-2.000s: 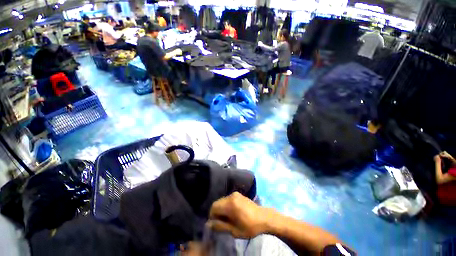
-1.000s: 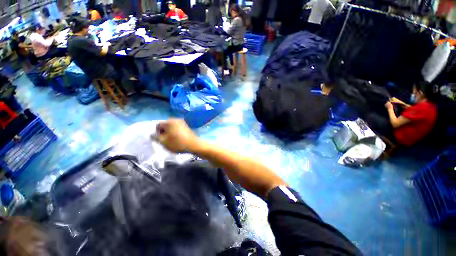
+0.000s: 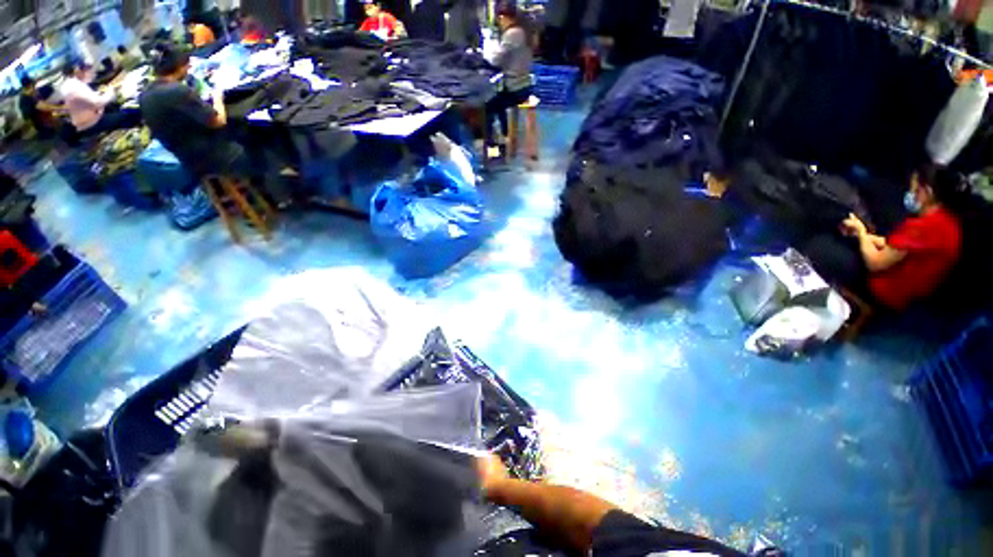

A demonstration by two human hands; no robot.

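A clear garment poly bag [image 3: 348,419], cloudy and spread wide, lies over a dark jacket [image 3: 408,490] at the bottom left. The jacket's collar and hanger are blurred under the film. A brownish shape shows through the film at the left; I cannot tell if it is the pole end or a hand. My right hand [image 3: 495,477] is at the bag's right edge, its fingers partly hidden there, and appears to grip the film. I cannot make out my left hand.
A dark blue basket [image 3: 136,419] stands beyond the jacket, with whitish sheets [image 3: 316,296] over it. Shiny black plastic [image 3: 506,413] lies beside the bag. A blue sack [image 3: 427,218], a large dark bundle [image 3: 642,185] and a seated person in red [image 3: 920,256] are farther off.
My right hand has come down and back from above the hanger to the bag's right edge. The film now spreads over the jacket. The blurred brown shape at the lower left corner is gone.
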